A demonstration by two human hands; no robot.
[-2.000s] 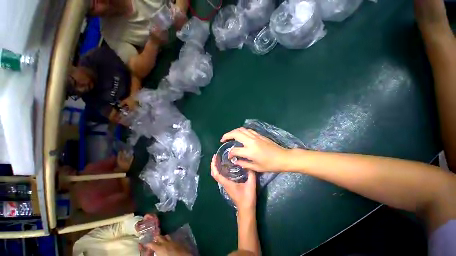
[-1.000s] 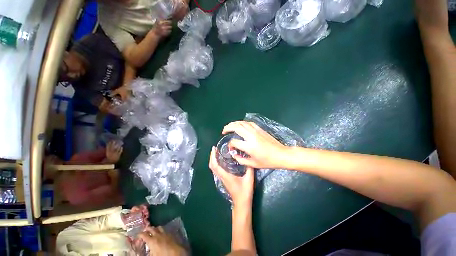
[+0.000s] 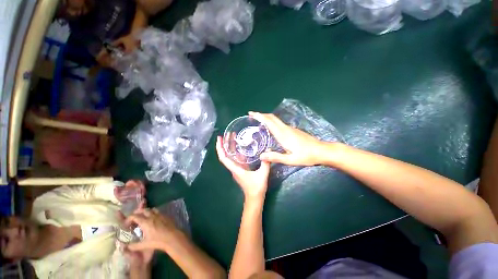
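Note:
A clear round container (image 3: 246, 139) with a ringed, shiny face is held up between my two hands above the dark green table. My left hand (image 3: 248, 177) cups it from below, with its fingertips at the left rim. My right hand (image 3: 295, 143) grips its right side, with fingers at the top of the rim and thumb lower down. A thin clear plastic bag (image 3: 306, 119) lies on the table behind and under my right hand, which partly hides it. The container is outside this bag.
Crinkled bagged containers (image 3: 188, 111) are heaped to the left. More bagged pieces (image 3: 377, 12) stand at the top, beside a loose clear ringed piece (image 3: 329, 10). At lower left, a person's hands (image 3: 150, 226) hold a clear item. The table edge (image 3: 338, 238) curves along the bottom.
The view has shifted, and the heap and far row sit higher. The fingers of my right hand have moved off the container's face to its rim, and more of the face shows.

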